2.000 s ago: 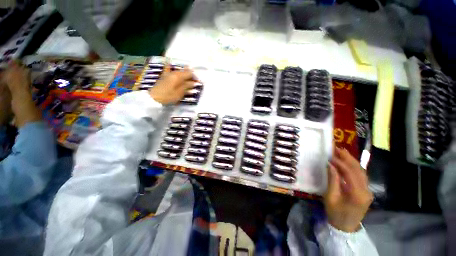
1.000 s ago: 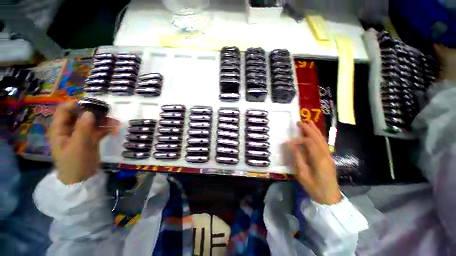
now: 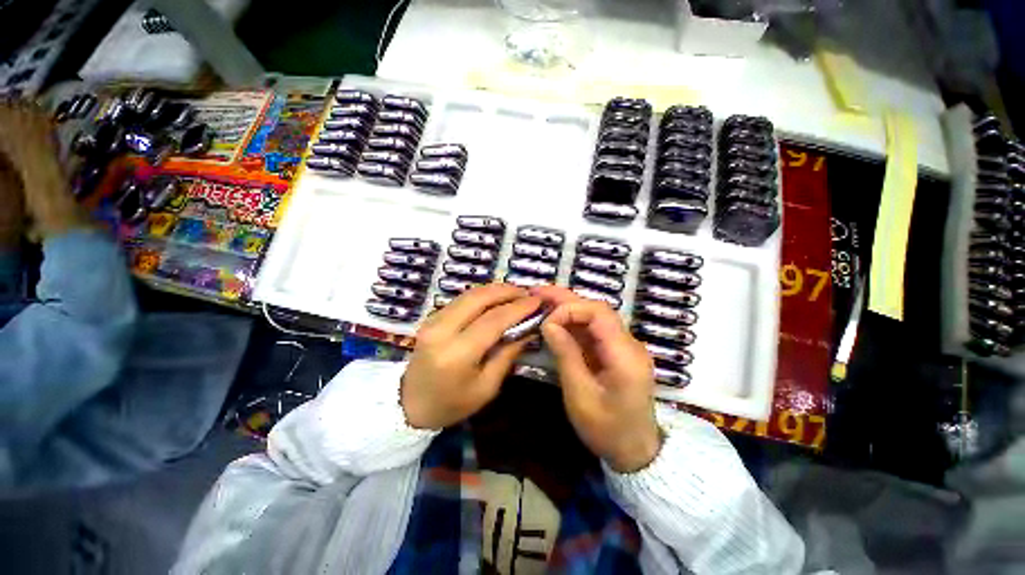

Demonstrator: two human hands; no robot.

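Observation:
A glossy dark oval unit [image 3: 525, 327] with a bright edge is held between my two hands, over the near edge of the white blister tray [image 3: 738, 303]. My left hand [image 3: 466, 354] grips it from the left with thumb and fingers. My right hand [image 3: 601, 371] touches its right end with the fingertips; whether it grips it is hard to tell. Rows of similar units [image 3: 668, 303] lie in the tray's near pockets, partly hidden by my hands. Three darker stacked columns [image 3: 681, 169] stand at the far right. Shorter rows [image 3: 388, 140] lie at the far left.
Loose dark units [image 3: 141, 140] lie on a colourful sheet at left, beside another person's arm [image 3: 84, 258]. A yellow strip [image 3: 895, 225] and a slim white tool [image 3: 850, 337] lie right of the tray. Another packed tray [image 3: 959, 236] is far right. A round clear container [image 3: 540, 39] stands behind.
My left hand has moved from the tray's left side to its near middle with the unit. My right hand has come in from the right to meet it. The camera view has shifted.

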